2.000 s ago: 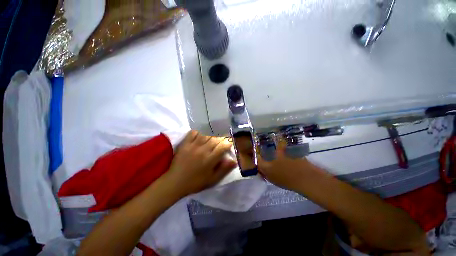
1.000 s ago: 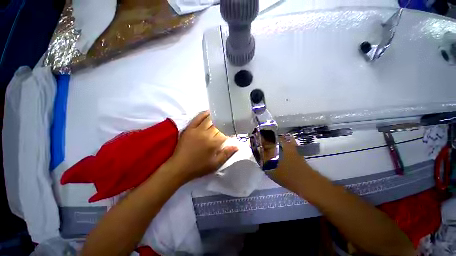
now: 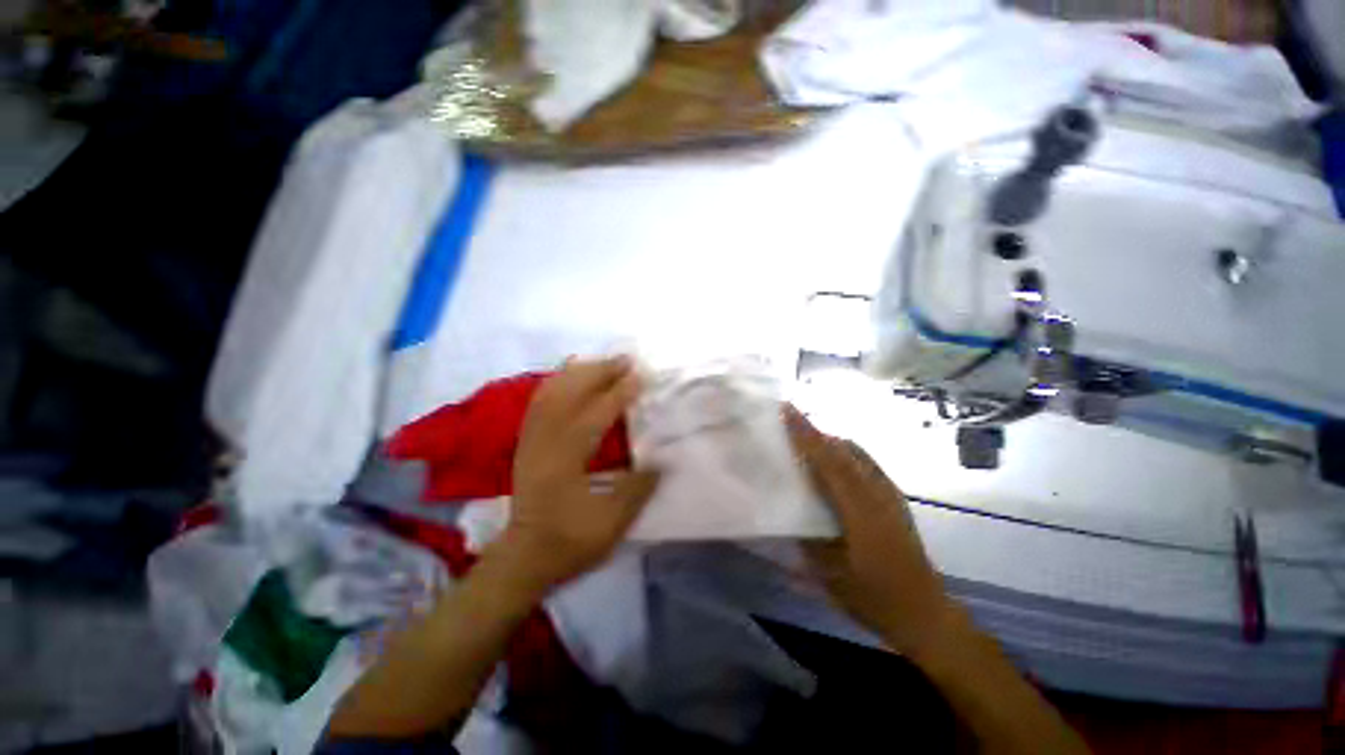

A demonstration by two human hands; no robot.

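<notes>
A white fabric garment piece (image 3: 730, 465) is held between my two hands in front of the sewing machine, with a straight folded lower edge. My left hand (image 3: 568, 465) grips its left side, thumb on top. My right hand (image 3: 870, 538) grips its right side. A red fabric panel (image 3: 472, 440) lies under and beside my left hand. The white cloth is away from the needle area, left of the machine head (image 3: 1121, 280). The picture is somewhat blurred.
White fabric strips (image 3: 317, 295) and a blue strip (image 3: 443, 254) lie at the left. A plastic-wrapped packet (image 3: 671, 101) and white cloth (image 3: 944, 59) lie at the back. Red-and-black thread snips (image 3: 1249, 578) lie right. White, red and green cloth (image 3: 280, 637) is heaped lower left.
Both hands have moved from the needle area to the left of the machine, bringing the white piece along. The view has shifted, and the machine now appears farther right.
</notes>
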